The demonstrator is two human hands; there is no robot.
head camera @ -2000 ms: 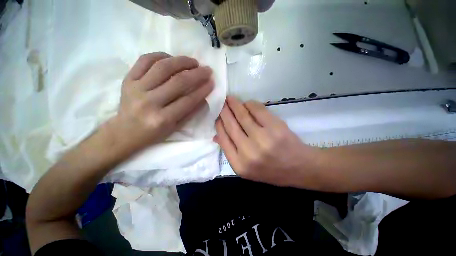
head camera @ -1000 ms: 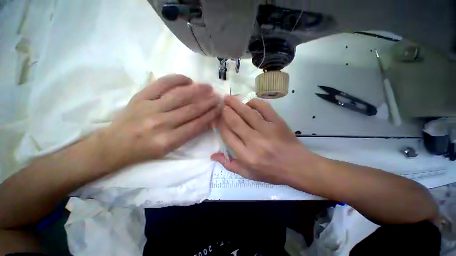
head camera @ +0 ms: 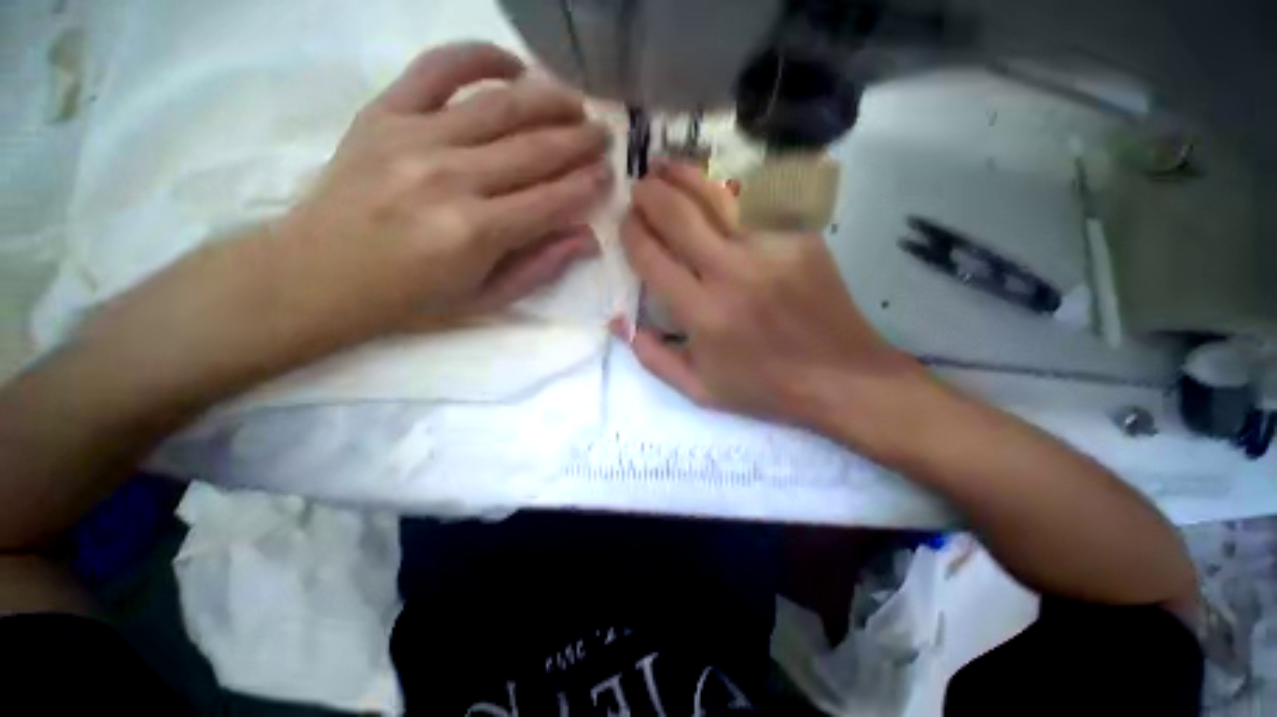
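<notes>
A white garment piece (head camera: 280, 126) lies left of the needle area and along the table's front edge. My left hand (head camera: 448, 196) rests on the cloth with curved fingers, just left of the presser foot (head camera: 639, 147). My right hand (head camera: 742, 294) is at the cloth's right edge, with its fingertips close to the foot and its thumb tip on the edge nearer me. It holds the edge between thumb and fingers. The frame is blurred, and the fingertips partly hide the needle plate.
The machine head (head camera: 924, 42) hangs above, with a beige ribbed knob (head camera: 789, 192) beside my right hand. Black snips (head camera: 980, 263) and a pale stick (head camera: 1102, 273) lie on the bed at right. A printed ruler (head camera: 672, 467) runs along the front. White cloth (head camera: 280, 595) hangs below.
The view has shifted. Both hands and the cloth have moved forward towards the presser foot, and my right fingertips are now beside it. More of the ruler shows.
</notes>
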